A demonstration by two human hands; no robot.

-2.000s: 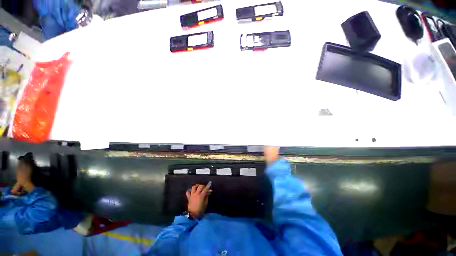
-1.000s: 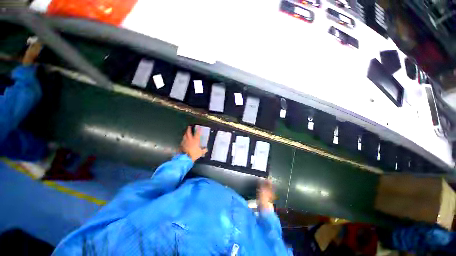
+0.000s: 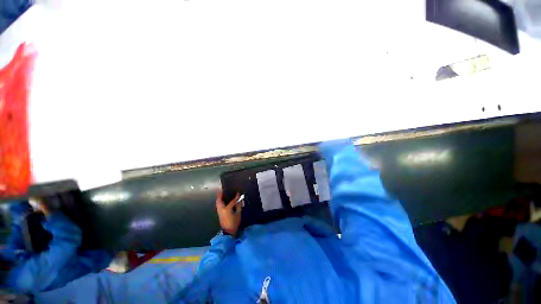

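Note:
A black compartment tray (image 3: 252,211) lies on the green line surface in front of me. Three large grey pieces (image 3: 296,186) show in its slots; the rightmost is partly covered by my right sleeve. The leftmost slot is bare and dark. My left hand (image 3: 229,215) is at the tray's left edge, with a small white part (image 3: 240,198) between its fingers. My right arm reaches forward over the tray's right end, and my right hand is hidden beyond the white shelf's edge.
The white shelf (image 3: 237,89) spans the top, with a red-orange bag (image 3: 15,124) at left and a black shallow box (image 3: 474,22) at upper right. At lower left, a neighbouring worker's hand (image 3: 39,206) is near black trays. Another person's blue sleeve shows at lower right.
The view has swung back towards the shelf, hiding the carriers. The leftmost grey piece is gone from the tray. My right arm has moved from beside the tray to reach forward across it.

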